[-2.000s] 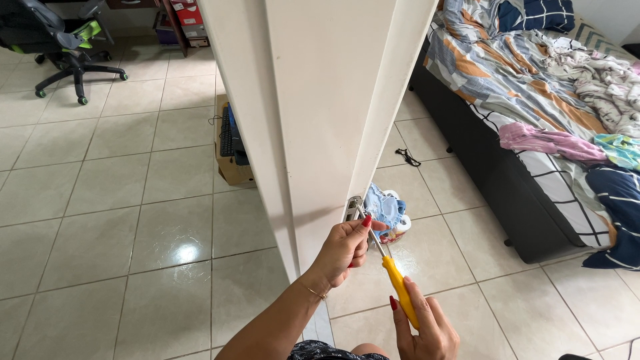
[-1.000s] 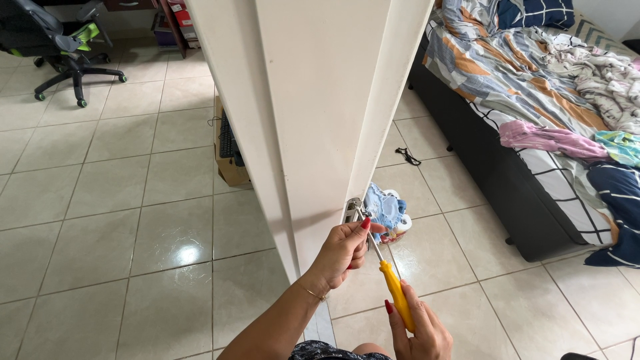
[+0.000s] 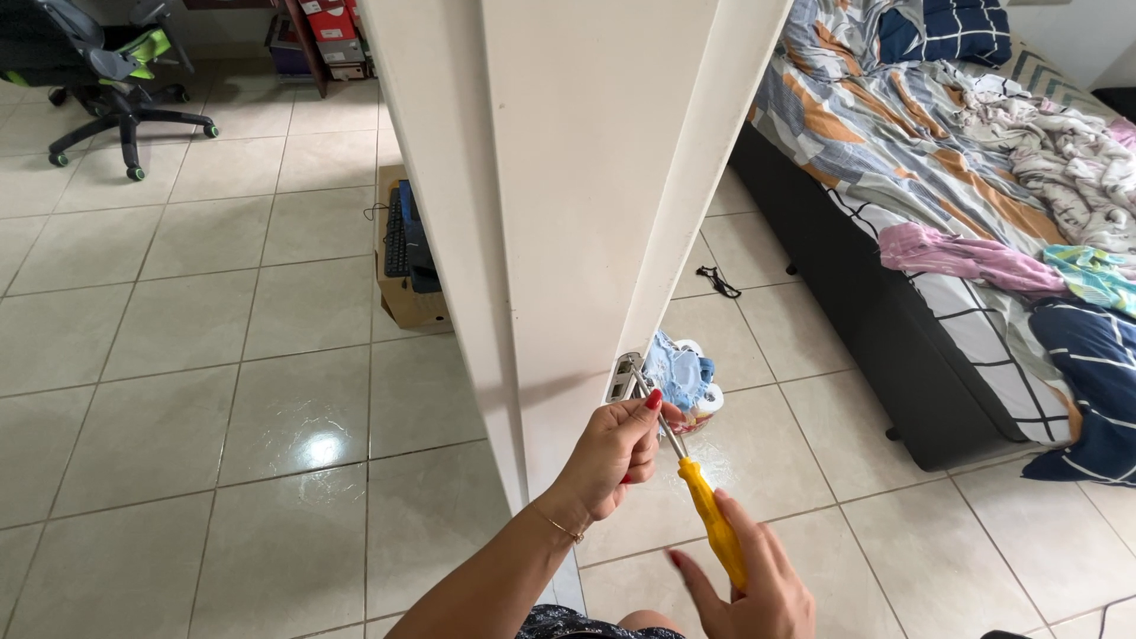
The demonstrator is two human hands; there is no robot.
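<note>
A metal strike plate [image 3: 626, 377] is set in the white door frame [image 3: 595, 177], low in the middle of the view. A screwdriver with a yellow handle [image 3: 713, 524] slants down and right from it, its tip at the plate's upper part. My left hand [image 3: 617, 453] steadies the metal shaft between thumb and fingers, close below the plate. Around the handle's lower end is my right hand [image 3: 754, 577], its fingers against one side and the thumb, slightly blurred, held away from the handle. Whether a screw sits under the tip cannot be made out.
Toilet rolls [image 3: 710, 399] and light blue cloth [image 3: 679, 368] are on the floor behind the frame. A bed [image 3: 852, 311] with rumpled bedding stands right. Left are an open cardboard box [image 3: 413, 306] with a keyboard [image 3: 397, 235] and an office chair [image 3: 129, 115]. Black eyeglasses [image 3: 717, 281] lie on the tiles.
My right thumb has come away from the yellow handle, which it touched one second ago. My left hand has stayed at the shaft, and the tip remains at the plate.
</note>
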